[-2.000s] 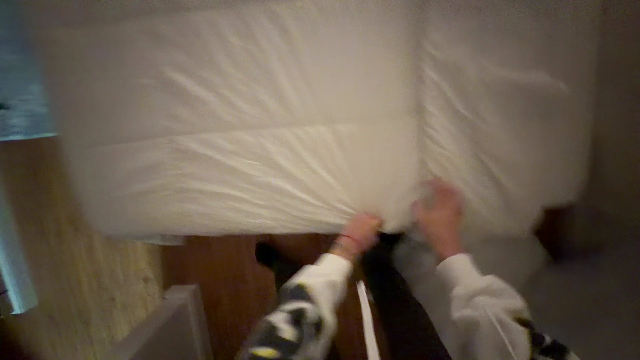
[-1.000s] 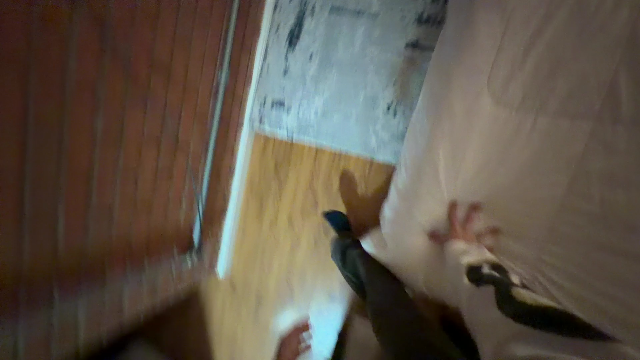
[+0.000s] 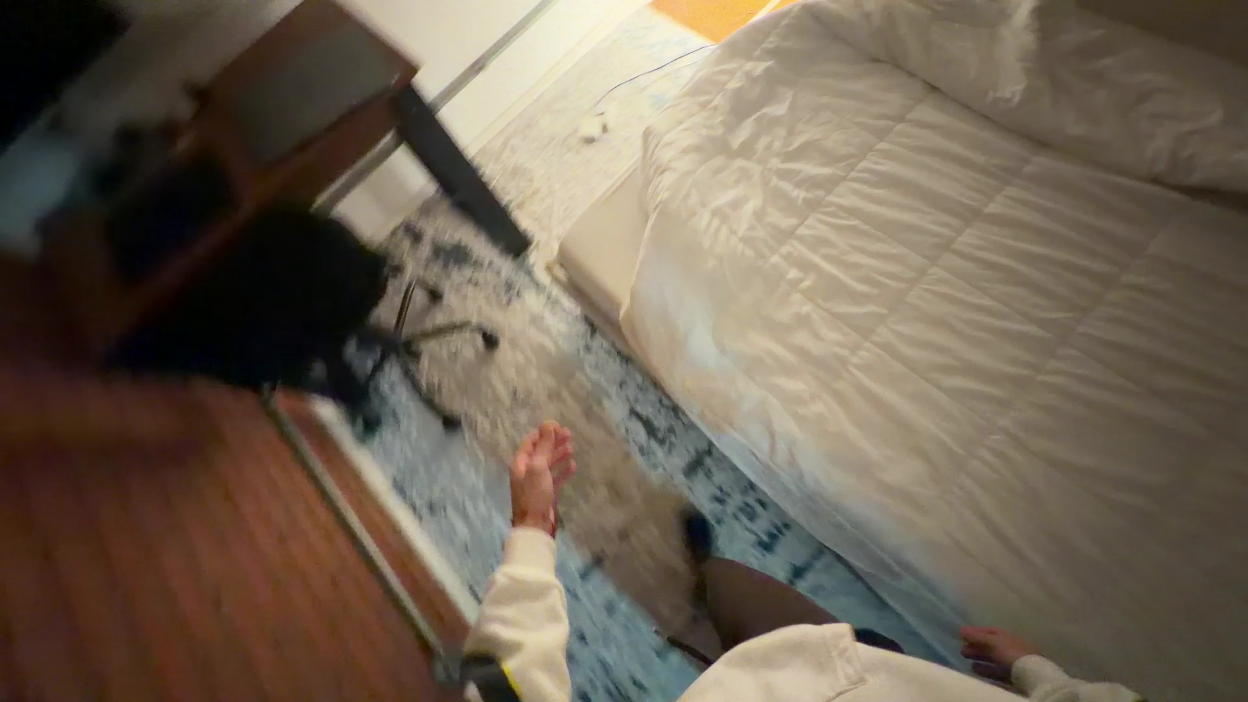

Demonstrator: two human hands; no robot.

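My left hand (image 3: 542,473) reaches out over the patterned rug, palm turned sideways, fingers loosely extended and holding nothing. My right hand (image 3: 996,651) is low at the right, beside the bed's edge and near the white quilted comforter (image 3: 907,292); its fingers are partly hidden, and whether it touches the bedding I cannot tell. The comforter lies rumpled over the bed, its edge hanging along the side. Part of the pale mattress side (image 3: 604,244) shows at the bed's corner.
A blue and beige rug (image 3: 546,361) runs alongside the bed. To the left stand a dark wheeled office chair (image 3: 283,292) and a wooden desk (image 3: 322,88). A brick wall (image 3: 195,546) with a metal conduit (image 3: 351,517) lies lower left. A thin cable (image 3: 648,73) crosses the floor.
Both hands were at the comforter's edge two seconds ago; my left hand is now away from it, over the rug. The view has swung to the chair and desk.
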